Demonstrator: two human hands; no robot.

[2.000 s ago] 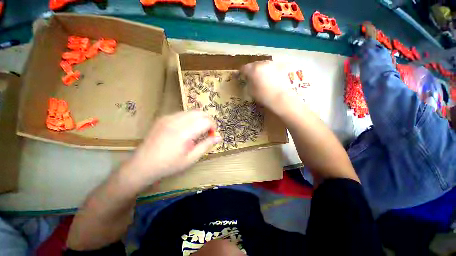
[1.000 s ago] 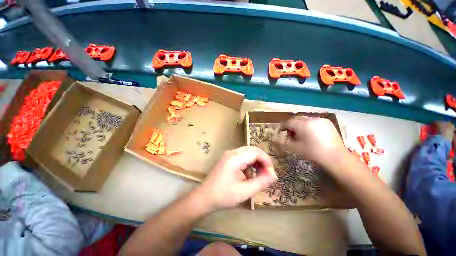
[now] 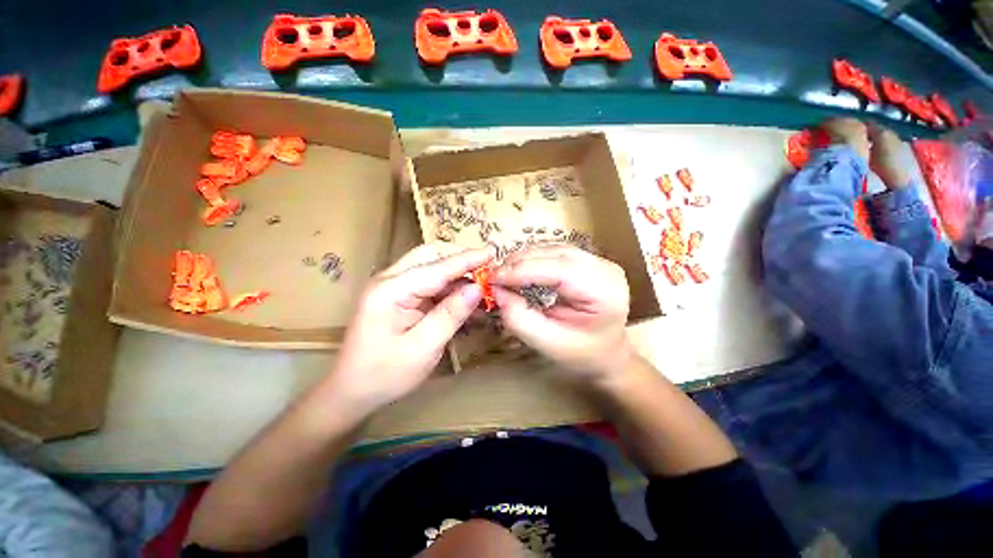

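Observation:
My left hand (image 3: 405, 316) and my right hand (image 3: 568, 307) meet over the front of the spring box (image 3: 615, 207). Between their fingertips they hold a small orange trigger button (image 3: 485, 288). My right hand also has small grey metal pieces, which look like springs (image 3: 539, 294), at its curled fingers. Whether a spring sits in the button is too small to tell. More springs are scattered in the spring box, partly hidden by my hands. Loose orange trigger buttons (image 3: 673, 242) lie on the white bench right of the box.
A larger cardboard box (image 3: 365, 164) at left holds orange pieces and a few springs. Another box of metal pieces (image 3: 82, 360) is at far left. Orange controller shells (image 3: 466, 37) line the green belt behind. A person in a denim sleeve (image 3: 838, 251) works at right.
The view has shifted. My right hand has come from over the spring box to meet my left hand, and both now hold the orange piece.

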